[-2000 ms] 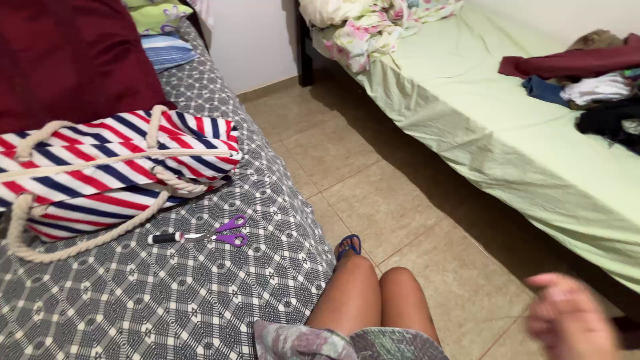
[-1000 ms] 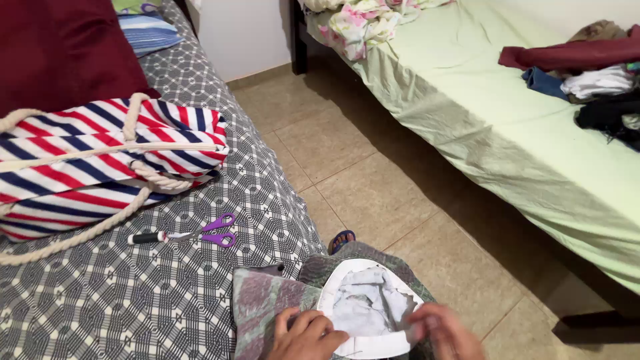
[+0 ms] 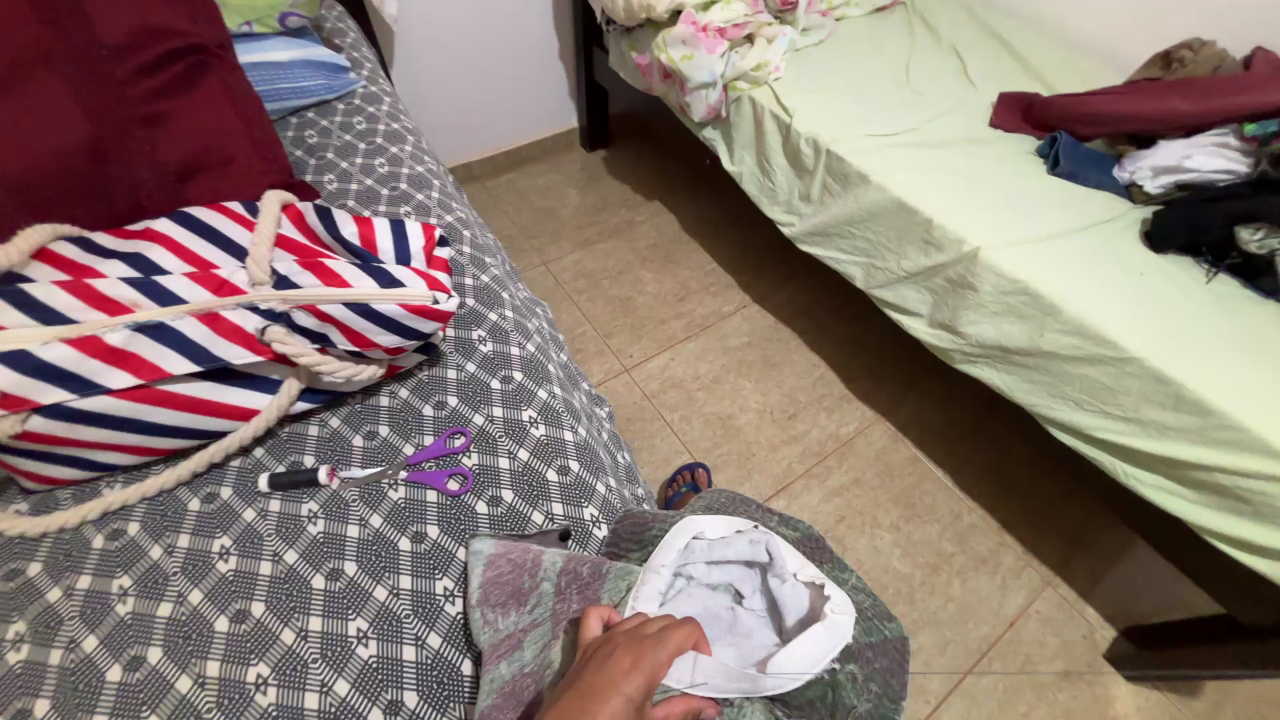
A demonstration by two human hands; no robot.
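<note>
A green and mauve patterned garment [image 3: 540, 600] lies over my lap, its white waistband [image 3: 835, 640] spread in a ring that shows the pale inside. My left hand [image 3: 635, 660] grips the near left part of that waistband between thumb and fingers. My right hand is out of the frame. On the patterned bedspread to the left lie scissors with purple handles [image 3: 440, 465], and a spool of dark thread [image 3: 295, 480] touches or nearly touches their blades.
A striped bag [image 3: 200, 330] with rope handles rests on the bed beside a dark red pillow [image 3: 130, 100]. Across the tiled floor [image 3: 740, 380] stands a second bed with a pale green sheet [image 3: 950, 190] and a pile of clothes [image 3: 1180, 160]. My sandalled foot [image 3: 685, 485] is below.
The garment, not visible two seconds ago, lay over my lap one second ago. My left hand stays at the waistband. My right hand, at its right side one second ago, has left the view.
</note>
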